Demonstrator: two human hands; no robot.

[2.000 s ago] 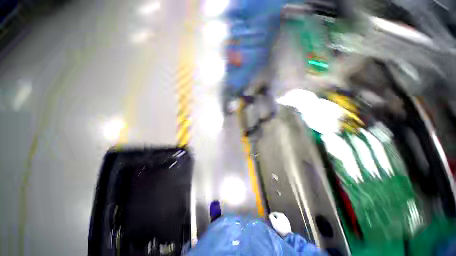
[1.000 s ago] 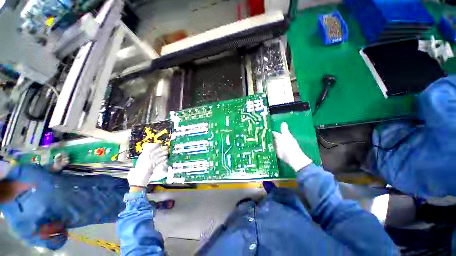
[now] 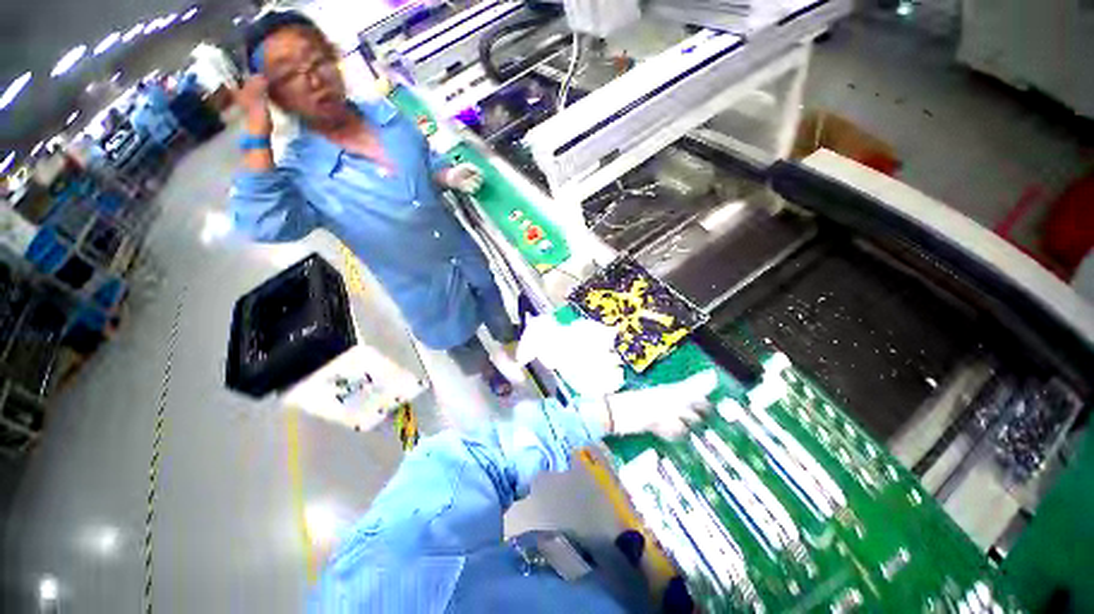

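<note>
A large green circuit board (image 3: 828, 528) with long whitish strips lies at the lower right, running out of the picture. My left hand (image 3: 666, 408), in a white glove, is at the board's near left end, palm down with fingers extended and apart; nothing shows in it. Whether its fingertips touch the board is unclear. Beyond it, a black speckled tray (image 3: 638, 314) holds yellow strips. A crumpled white heap (image 3: 573, 350), apparently wipes, lies beside the tray. My right hand is out of the picture.
A person in a blue coat (image 3: 390, 222) stands by the line at upper left, one hand raised to the head. A black bin (image 3: 288, 324) and a white box (image 3: 358, 390) are on the floor. A dark conveyor (image 3: 840, 312) with rails runs behind the bench.
The view has swung left along the line, showing the other person's face and the floor bins. My left hand has moved from the tray's near side to the board's end. My right hand has left view.
</note>
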